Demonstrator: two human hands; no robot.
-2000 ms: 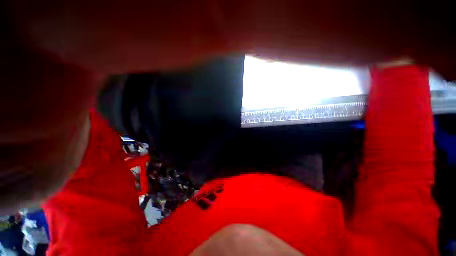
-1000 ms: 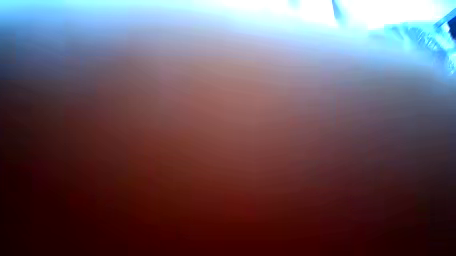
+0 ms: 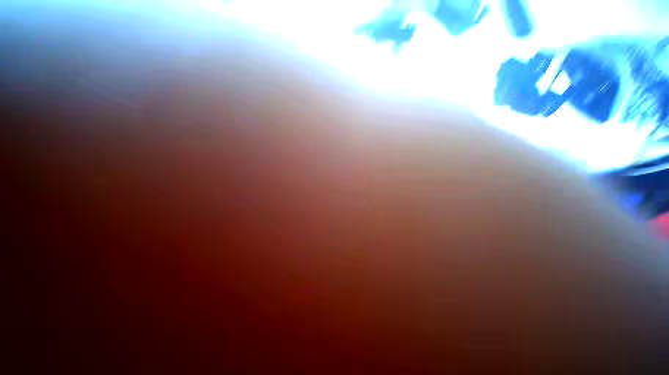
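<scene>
A blurred, skin-coloured shape, most likely a hand (image 3: pixel 352 220) very close to the lens, covers most of the view. I cannot tell which hand it is, and no fingers can be made out. Dark bluish pieces (image 3: pixel 524 86) with a small white patch lie on an overexposed white surface (image 3: pixel 447 69) at the upper right. Whether any hand touches them is hidden.
A shiny, crinkled bluish thing (image 3: pixel 642 84), perhaps clear plastic, is at the right edge. Below it are a dark curved edge (image 3: pixel 638 174) and a small red patch (image 3: pixel 663 225). More blurred dark shapes (image 3: pixel 458 13) are at the top.
Two seconds ago the red sleeves, ruler edge and dark cloth showed; now they do not, apart from a small red patch. Since one second ago, more of the bright surface at upper right is uncovered.
</scene>
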